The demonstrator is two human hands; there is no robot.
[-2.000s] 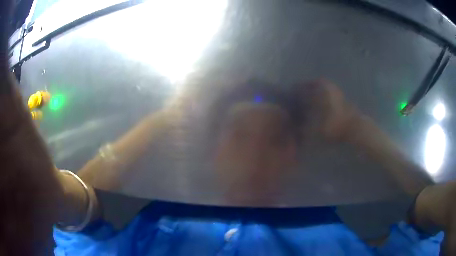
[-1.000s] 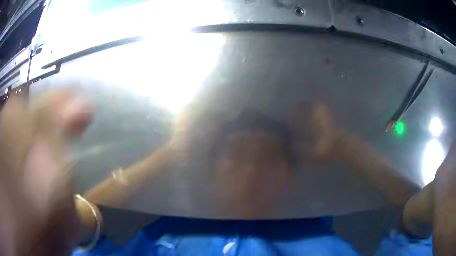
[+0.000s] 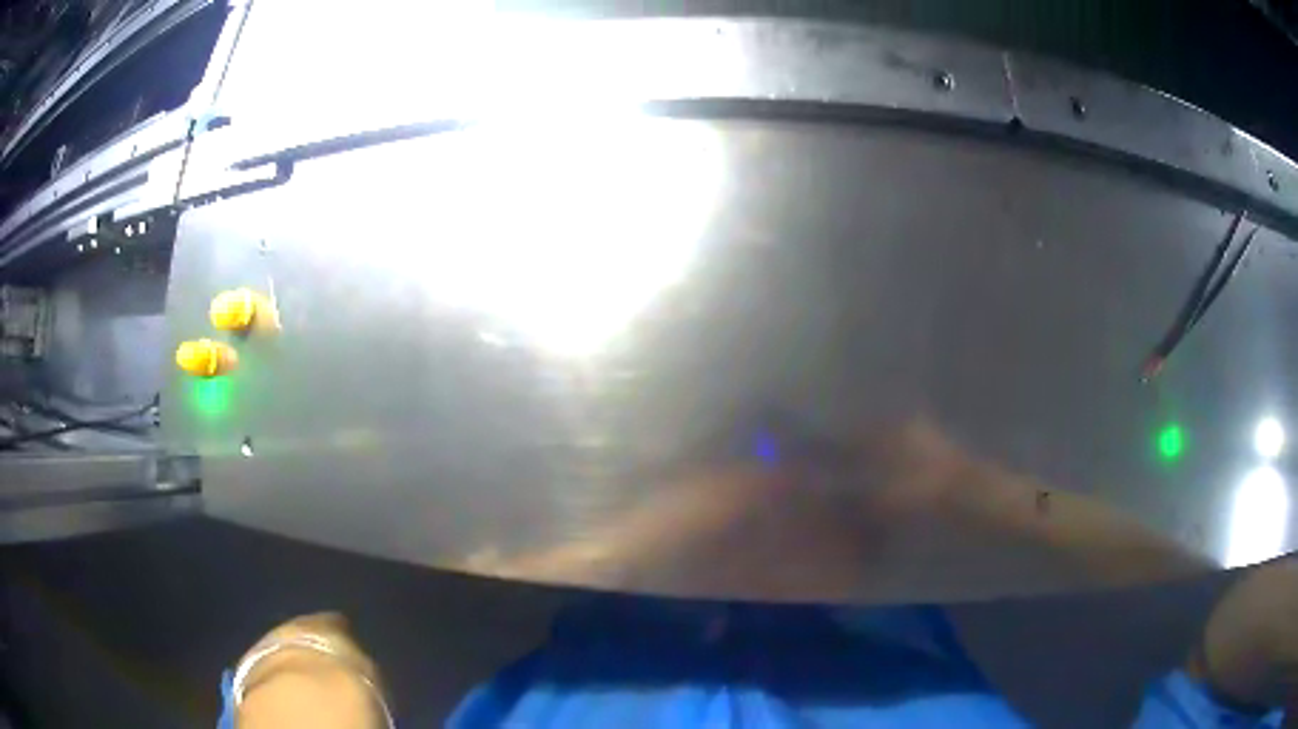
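Two small clusters of yellow finger cots, one upper (image 3: 239, 311) and one lower (image 3: 207, 358), lie near the left end of the shiny steel bench (image 3: 883, 285). Only my left wrist (image 3: 306, 684), with a thin pale bracelet, shows below the bench edge at the bottom left. My left hand cannot be made out. My right wrist (image 3: 1260, 627) shows at the lower right edge, and my right hand is out of the picture. Neither wrist is near the finger cots. Blurred reflections of arms show in the bench surface.
A metal rail (image 3: 854, 79) with screws borders the bench's far side. Dark machinery and rails stand at the far left. A thin dark V-shaped item (image 3: 1170, 342), perhaps tweezers, shows at the right. Strong glare covers the upper left. Blue clothing (image 3: 740, 698) shows at the bottom.
The blurred left hand has left the bench's left side, uncovering the yellow finger cots. The left wrist is lower. The view has shifted, showing more machinery at the left.
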